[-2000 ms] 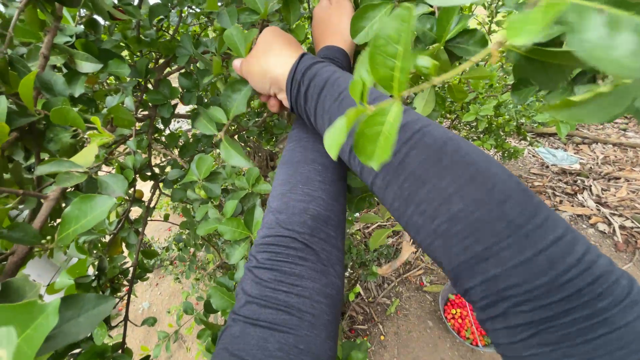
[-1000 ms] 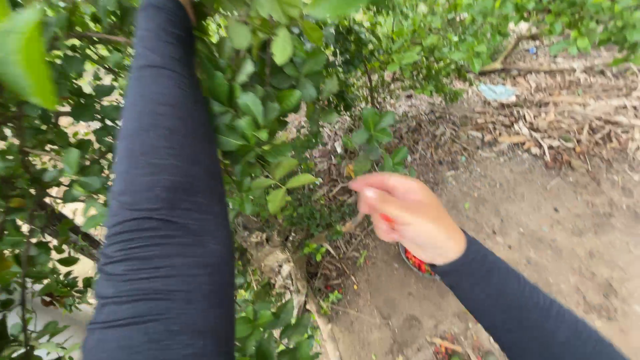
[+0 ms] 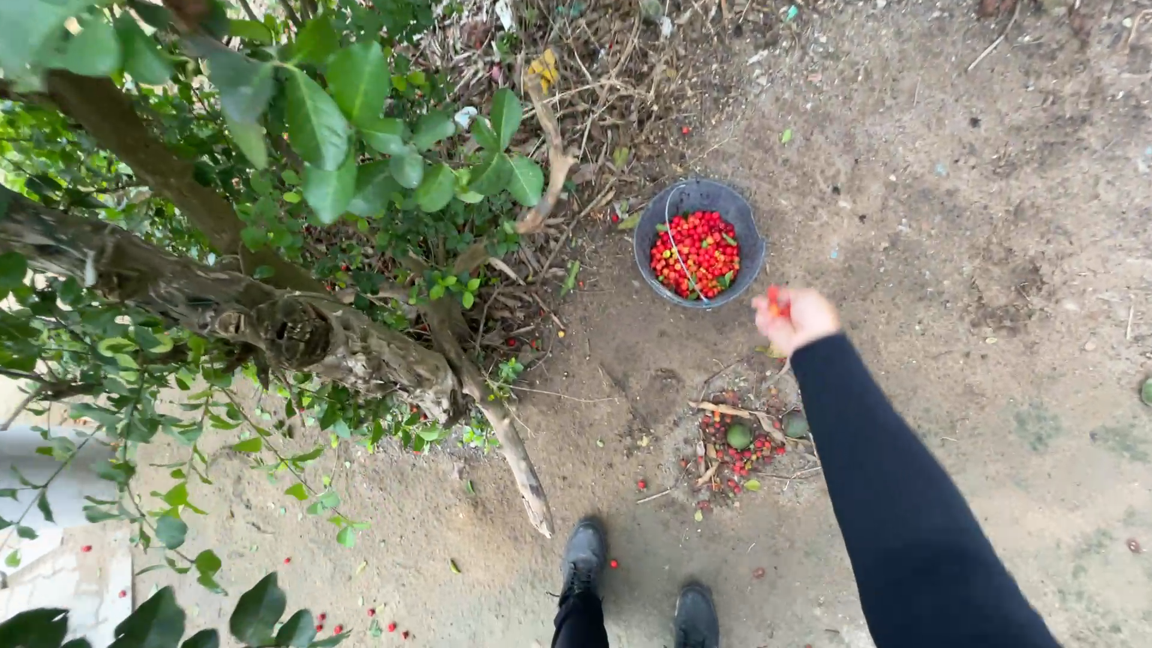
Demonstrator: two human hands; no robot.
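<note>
My right hand (image 3: pixel 796 317), at the end of a dark sleeve, is closed around several small red fruits (image 3: pixel 776 302) that show at its fingers. It hangs just off the lower right rim of a dark bucket (image 3: pixel 645 256). Inside the bucket lies a heap of red and orange berries (image 3: pixel 700 252) with a few green leaves, and the wire handle crosses over them. No part of my left hand or arm can be made out.
A gnarled trunk (image 3: pixel 306 333) and leafy branches (image 3: pixel 360 117) fill the left side. A broken branch (image 3: pixel 515 450) juts towards my shoes (image 3: pixel 585 549). Fallen berries, dry leaves and a round green fruit (image 3: pixel 739 436) lie in a pile on the soil below the bucket.
Both hands were up in the foliage; my right hand has come away and down beside the bucket with fruits in it. My left arm has gone from sight. The view has tilted down sharply.
</note>
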